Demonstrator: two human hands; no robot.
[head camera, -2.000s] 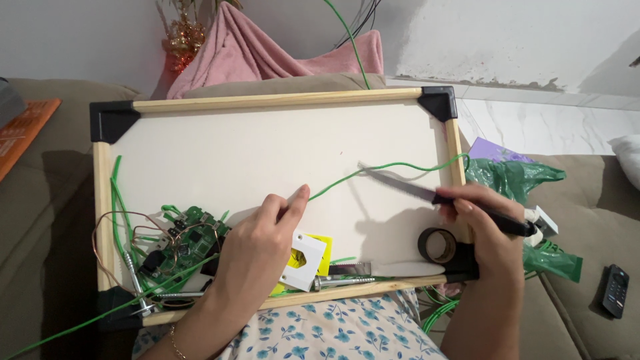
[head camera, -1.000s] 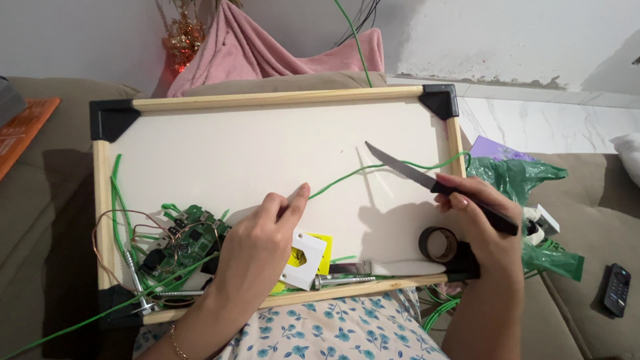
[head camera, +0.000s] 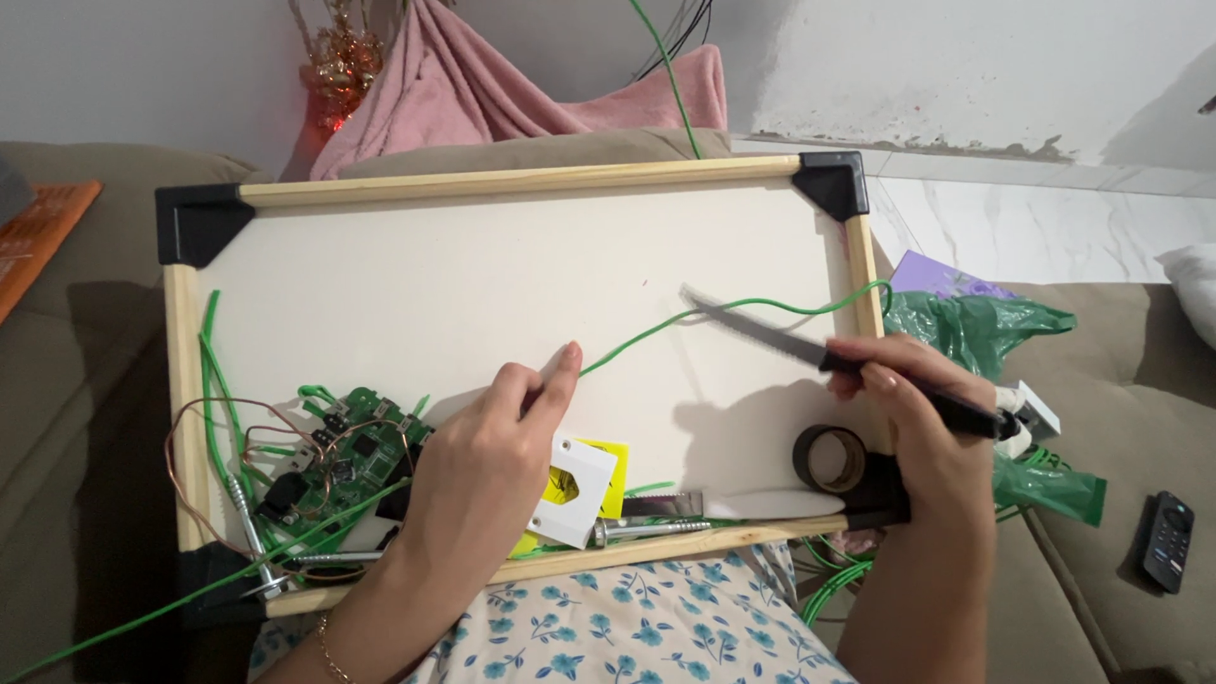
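My left hand (head camera: 494, 456) presses on the white board with its index finger extended and pins a green insulated wire (head camera: 655, 329) against it. From that fingertip the wire runs right, over the frame's right edge. In my right hand (head camera: 917, 408) is a black-handled serrated knife (head camera: 760, 332); its slightly blurred blade lies across the wire as seen from above. Whether blade and wire touch, I cannot tell. A green circuit board (head camera: 366, 446) with copper-coloured wire lies left of my left hand. Right of that hand is a white plate (head camera: 581, 494) over a yellow piece.
The wooden frame (head camera: 532, 180) has black corner brackets (head camera: 204, 223). Along its near edge lie a white-handled knife (head camera: 769, 503) and screws (head camera: 655, 530), with a roll of black tape (head camera: 829, 458) nearby. A green plastic bag (head camera: 978, 328) and a remote control (head camera: 1168, 541) are at right.
The knife's blade has swung from pointing further up and away a second ago to a lower angle over the wire. My left hand has stayed in place.
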